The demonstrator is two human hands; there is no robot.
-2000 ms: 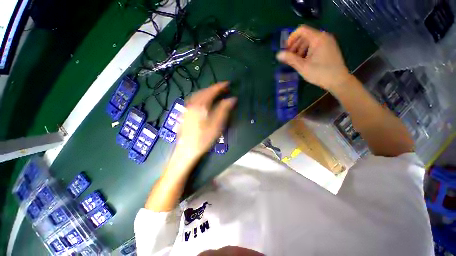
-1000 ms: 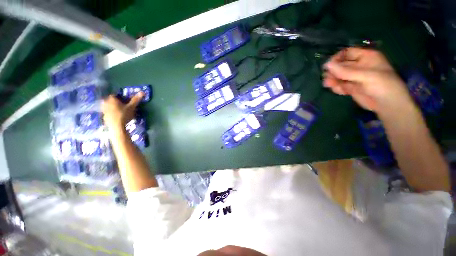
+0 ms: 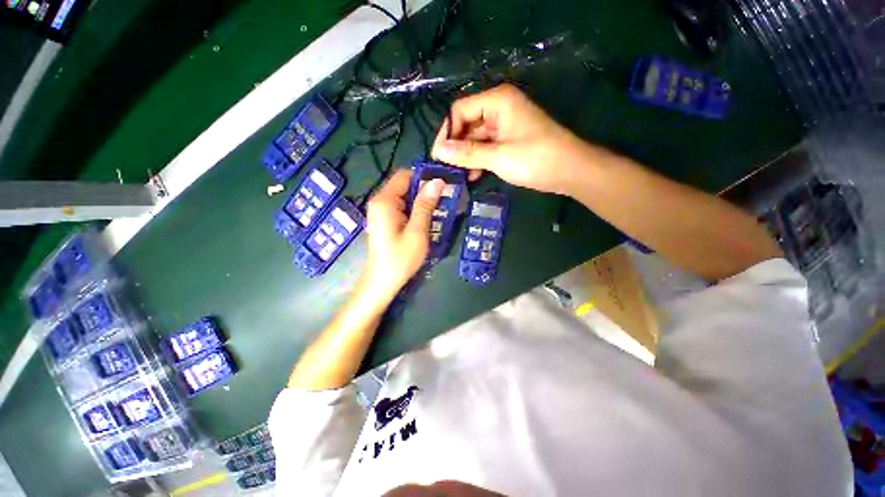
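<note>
My left hand [image 3: 396, 231] holds a blue handheld device [image 3: 442, 209] upright over the bench, thumb on its face. My right hand [image 3: 500, 136] is at the device's top end, fingers pinched around what looks like a black cable's end; the plug itself is hidden by the fingers. Another blue device [image 3: 483, 236] lies just right of the held one. Three blue devices, one at the back [image 3: 302, 136] and two side by side [image 3: 313, 198], lie left of my hands with black cables [image 3: 391, 141] at their top ends.
A clear blister tray [image 3: 102, 359] of blue devices stands at the left, two loose devices [image 3: 201, 354] beside it. One device [image 3: 681, 85] lies at the right near a black mouse [image 3: 694, 27]. Stacked clear trays [image 3: 796, 49] are at the far right. A white rail [image 3: 243, 112] runs behind.
My left hand has come from the loose devices by the tray to the middle and now holds a device. My right hand has moved left to meet it. The view has also shifted.
</note>
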